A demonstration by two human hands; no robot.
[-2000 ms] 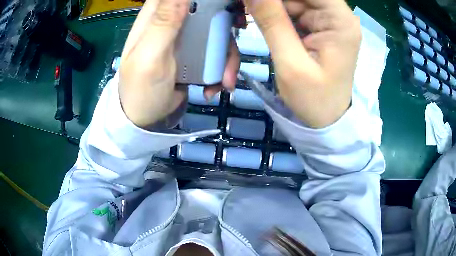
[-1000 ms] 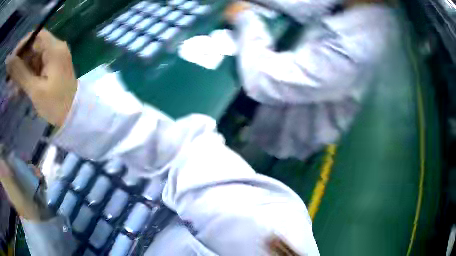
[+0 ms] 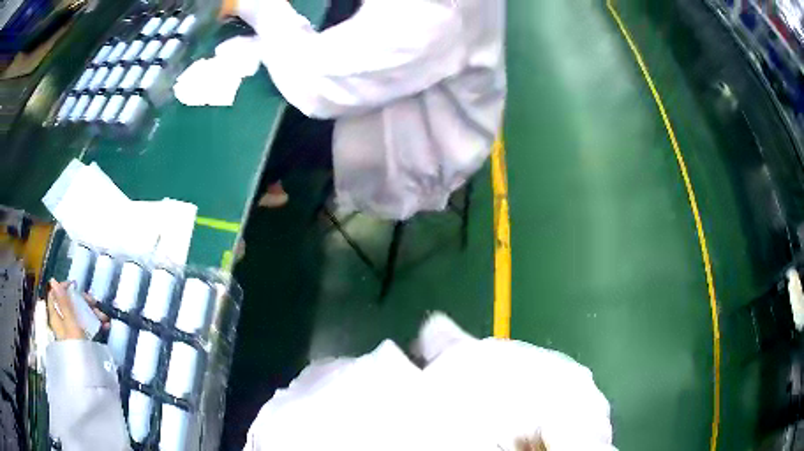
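Observation:
My left hand (image 3: 66,310) is small at the left edge of the picture. It holds a pale housing (image 3: 81,310) between thumb and fingers, over the left side of the filled tray. The grey sleeve covers part of the tray below it. The tray, with a clear plastic rim (image 3: 222,330), holds rows of pale housings (image 3: 160,295) in dark pockets. My right hand is not in view. No hand tool can be made out.
White sheets (image 3: 132,220) lie against the tray's far edge. Beyond are a white cloth (image 3: 220,75) and another filled tray (image 3: 115,79). A person in a pale jacket (image 3: 397,97) sits beside the bench. Yellow lines (image 3: 501,238) cross the green floor (image 3: 599,247).
The view has swung far to the right. The bench and tray now lie at the left. My right hand with its black tool has left the picture. My left hand still holds a housing.

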